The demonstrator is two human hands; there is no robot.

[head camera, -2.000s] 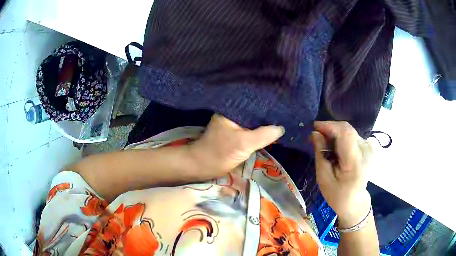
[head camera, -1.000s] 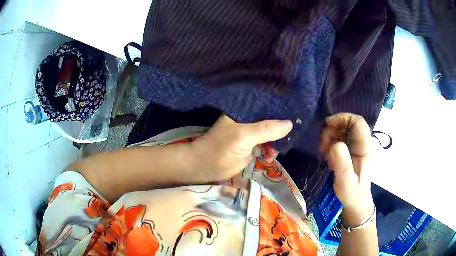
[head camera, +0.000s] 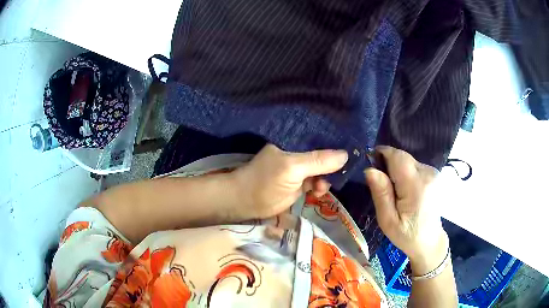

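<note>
A dark garment with fine pale stripes (head camera: 271, 54) hangs from the table toward my lap. Its blue denim-look waistband (head camera: 223, 112) runs along the near edge, with small pale marks near its end. My left hand (head camera: 286, 177) grips the waistband near that end, thumb on top and fingers mostly hidden beneath. My right hand (head camera: 403, 195), with a bracelet, is just right of it at the cloth edge. Its fingers are closed around a small dark tool, apparently thread snips (head camera: 371, 155), mostly hidden; only the tip shows. A thin black loop sticks out at each side.
The white table (head camera: 114, 27) lies beyond and on both sides of the garment. More dark cloth (head camera: 502, 27) is at the upper right. A floral-edged bag (head camera: 117, 114) holding a dark red item is at the left. Blue plastic crates (head camera: 391, 271) are below right.
My right hand moved away right from the waistband end, then came back left to it. My left hand keeps its grip, with small shifts of the thumb and cloth.
</note>
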